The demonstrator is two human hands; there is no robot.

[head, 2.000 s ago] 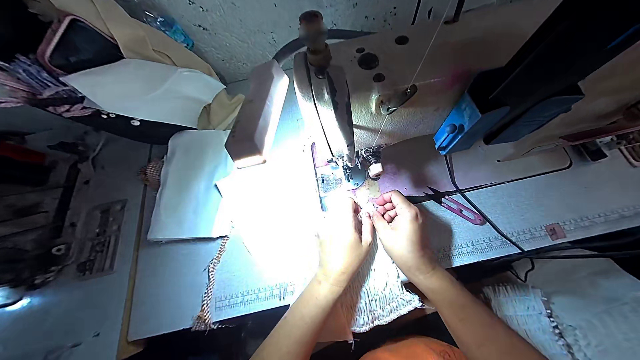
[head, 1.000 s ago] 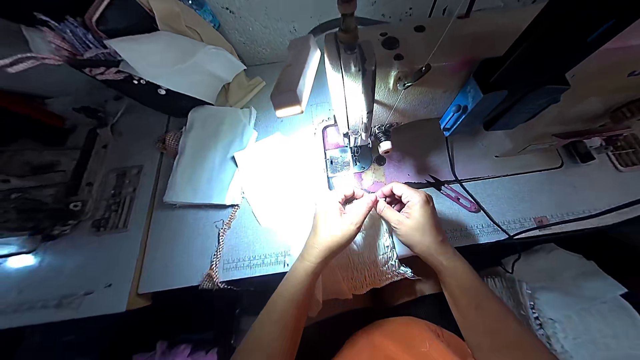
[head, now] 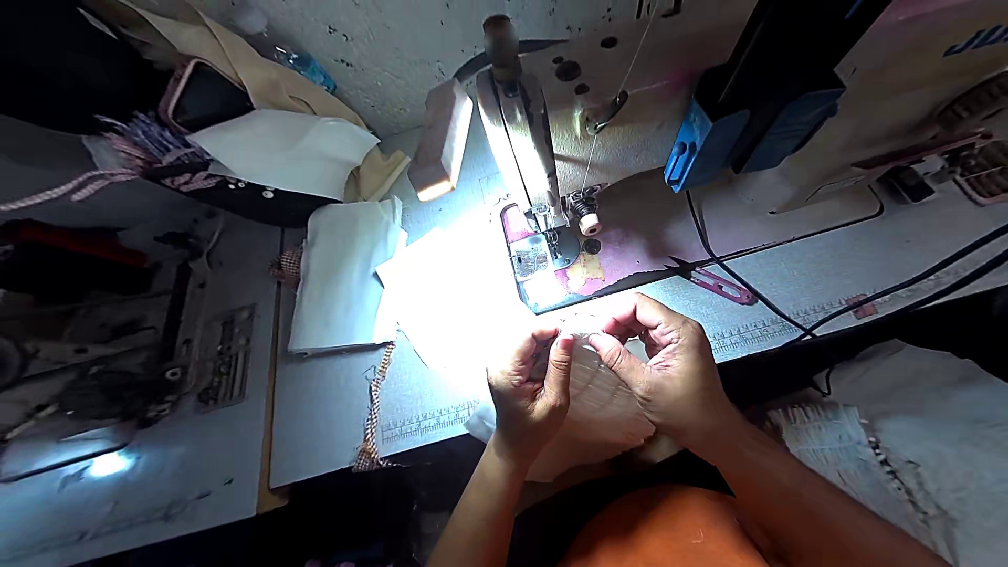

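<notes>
Just in front of the presser foot (head: 555, 246) of a sewing machine, a piece of thin white gathered fabric (head: 602, 402) hangs over the table's front edge. My left hand (head: 531, 382) pinches its upper edge between thumb and fingers. Close beside it, my right hand (head: 665, 362) pinches the same edge, thumb against forefinger. The two thumbs nearly meet, and the cloth between the fingertips is small and partly hidden. Thread (head: 622, 87) runs down toward the needle area, where glare hides detail.
Pink-handled thread snips (head: 720, 285) lie right of my hands, near black cables (head: 906, 285). White folded cloth (head: 342, 276) and brightly lit white pieces (head: 441, 299) lie left. A braided cord (head: 374, 409) hangs near the edge. A phone (head: 206, 96) rests on piled fabric; more white cloth (head: 913, 425) is at right.
Both hands still pinch the white fabric's edge in front of the machine. The fabric below them now hangs differently, with its fringed lower part no longer plainly seen.
</notes>
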